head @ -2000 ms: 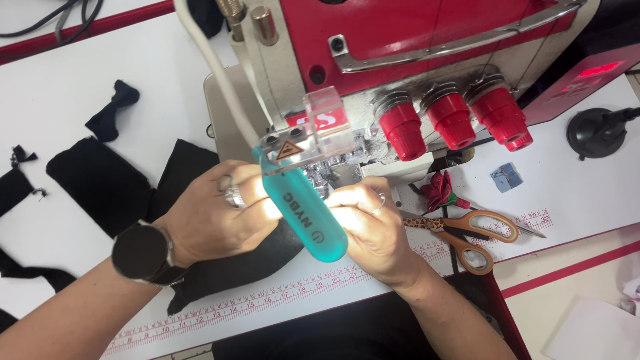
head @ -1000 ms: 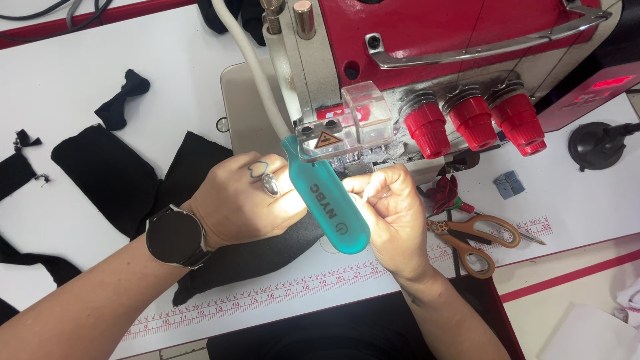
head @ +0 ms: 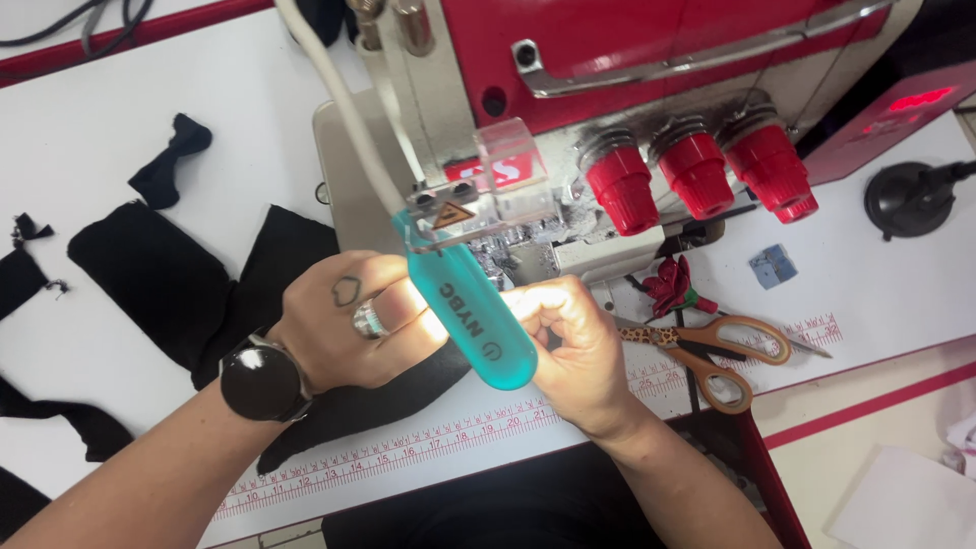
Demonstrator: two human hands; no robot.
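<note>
My left hand (head: 358,320), with a ring and a watch, rests on black fabric (head: 381,404) beside the needle area of a red and white overlock sewing machine (head: 473,69). My right hand (head: 572,343) is at the machine's front, thumb and forefinger pinched close together; what lies between them is hidden. A teal lamp (head: 473,313) on a white flexible neck hangs between both hands and hides some fingertips. Above it sits a clear plastic guard (head: 488,198) with a warning sticker.
Scissors with tan handles (head: 705,347), a fabric rose (head: 671,286) and a small blue piece (head: 772,266) lie right of my right hand. A black round base (head: 911,200) stands farther right. Black fabric pieces (head: 152,274) lie at left. A printed ruler (head: 396,454) runs along the table's front edge.
The right hand's fingers, partly hidden behind the lamp two seconds ago, now show more to its right. The left hand stays on the fabric. The view has shifted somewhat.
</note>
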